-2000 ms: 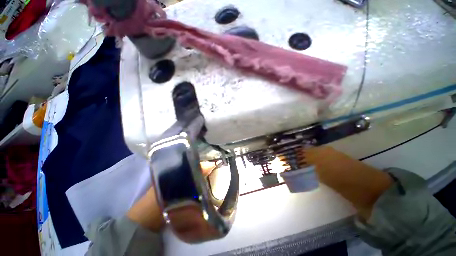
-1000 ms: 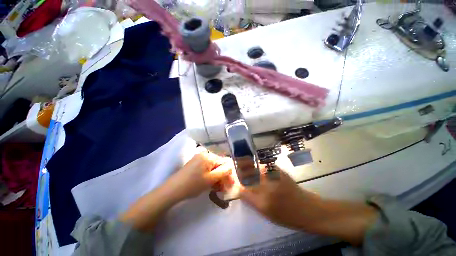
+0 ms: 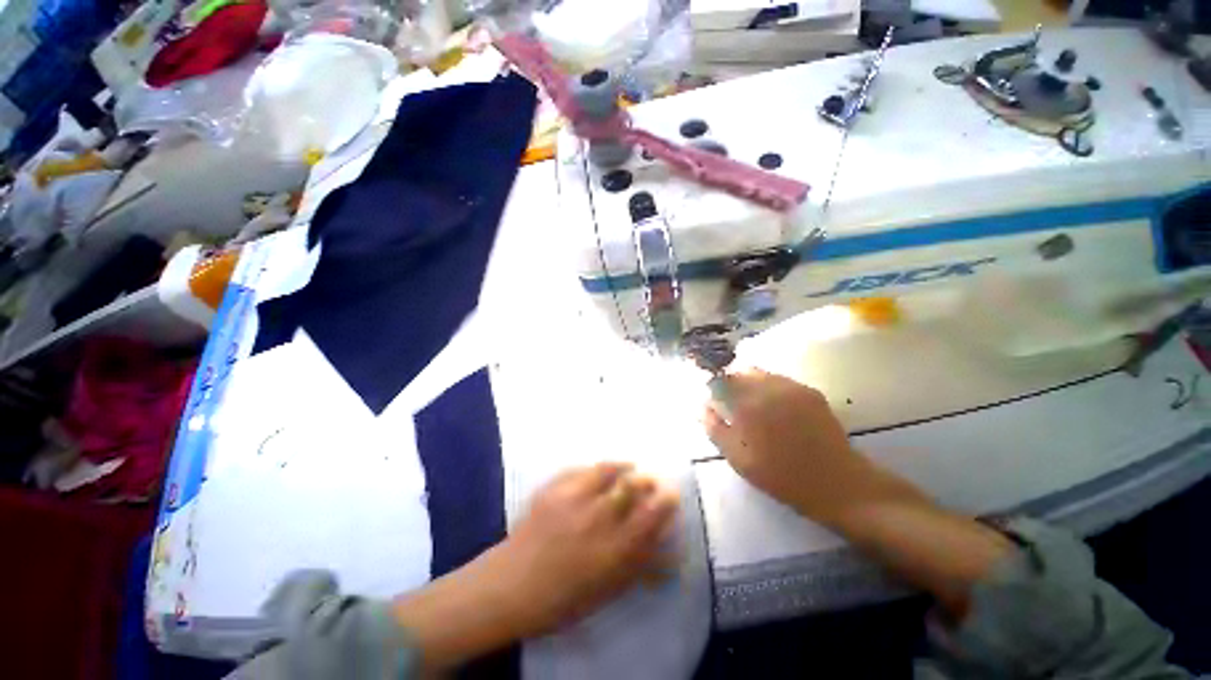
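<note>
A white garment panel (image 3: 618, 644) lies in front of the machine, and its rounded end reaches the table's front edge. My left hand (image 3: 598, 531) rests on it with fingers bent; whether it pinches cloth is unclear. My right hand (image 3: 784, 438) is just below the needle area of the white JACK sewing machine (image 3: 704, 233), its fingertips in glare, so any hold is hidden. A narrow navy piece (image 3: 462, 458) lies left of the white panel, running under my left forearm. A larger navy panel (image 3: 412, 226) lies flat behind it, left of the machine head.
A chrome guard (image 3: 657, 279) hangs left of the needle. A pink cloth strip (image 3: 704, 169) is tied on top of the head. Plastic bags (image 3: 312, 93) and heaps of cloth are at the back left. Blue tape (image 3: 199, 438) lines the table's left edge.
My left hand has moved away from the needle towards the front. The white panel now lies towards the front edge, and the narrow navy piece shows. The view has shifted back.
</note>
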